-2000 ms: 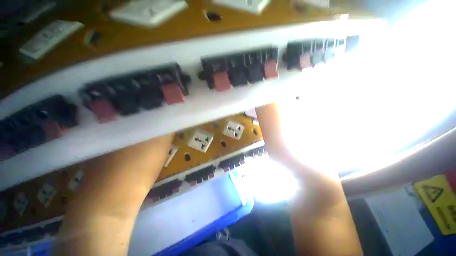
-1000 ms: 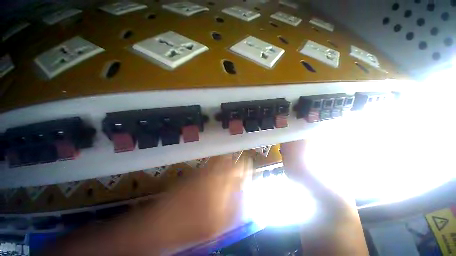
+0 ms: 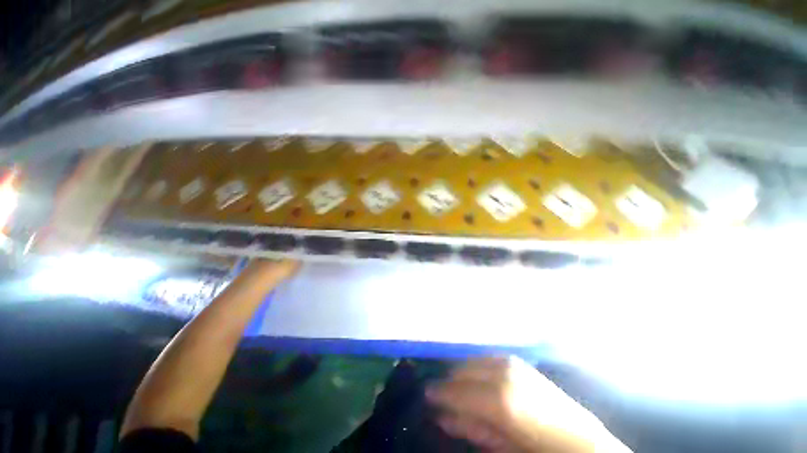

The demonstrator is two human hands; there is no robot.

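Note:
A blue tray (image 3: pixel 380 347) with a pale bottom lies below the lower shelf's edge; glare hides its right part. My left hand (image 3: pixel 279 268) is at the tray's far left corner, its fingers too unclear to show whether they grip. My right hand (image 3: pixel 478 403) is blurred, below the tray's near rim at the bottom centre; nothing can be made out in it. A yellow-brown socket board (image 3: pixel 354 221) with white diamond-set sockets spans the lower shelf.
A blurred upper shelf rail (image 3: pixel 398 111) with black and red terminals crosses above. A white block (image 3: pixel 721 190), apparently an adapter, is at the socket board's right end. Another person's arm (image 3: pixel 93 190) shows at the far left. Strong glare covers the right side.
The view has moved to show more of the lower shelf and tray. My hands, earlier close together under the upper rail, are now apart, the right one lower and nearer.

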